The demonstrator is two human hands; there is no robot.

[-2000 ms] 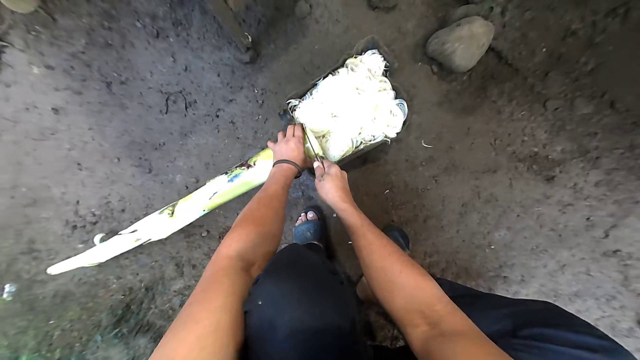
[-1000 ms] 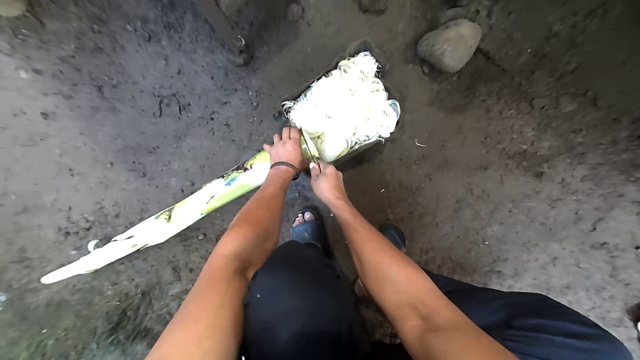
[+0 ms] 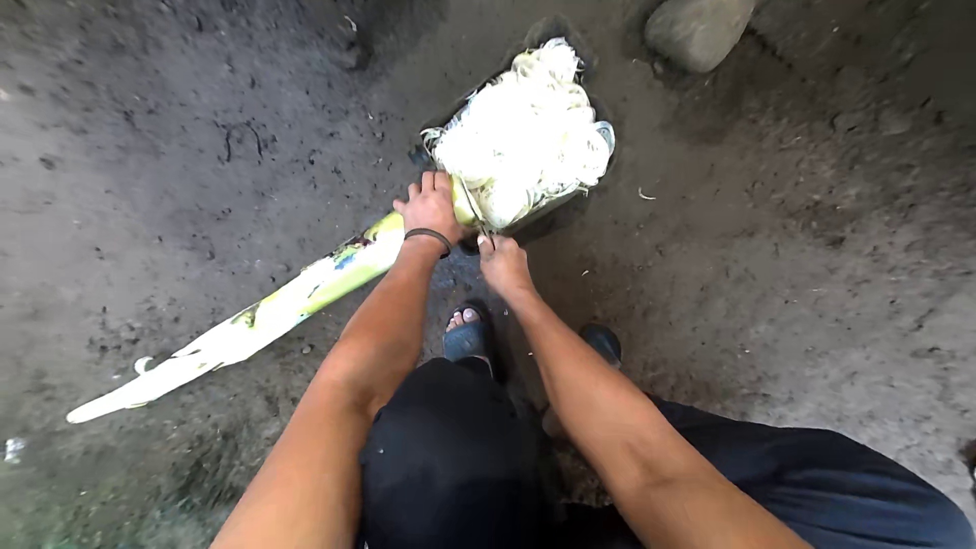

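My left hand, a dark band at its wrist, presses on a long pale green plant stem, perhaps a banana pseudostem, near its upper right end. The stem slants from lower left to a container heaped with thin white slices. Just right of the left hand, my right hand is closed around the handle of a knife. The thin blade lies against the cut end of the stem, beside the heap. Glare hides detail in the slices, and most of the container's wall is covered.
Bare dark soil surrounds everything. A large grey stone lies beyond the container at upper right. My sandalled foot is just below the hands, and a second dark shoe shows to its right. A small curled scrap lies right of the container.
The knife and my right hand have shifted slightly down at the stem's end. My left hand keeps its place on the stem.
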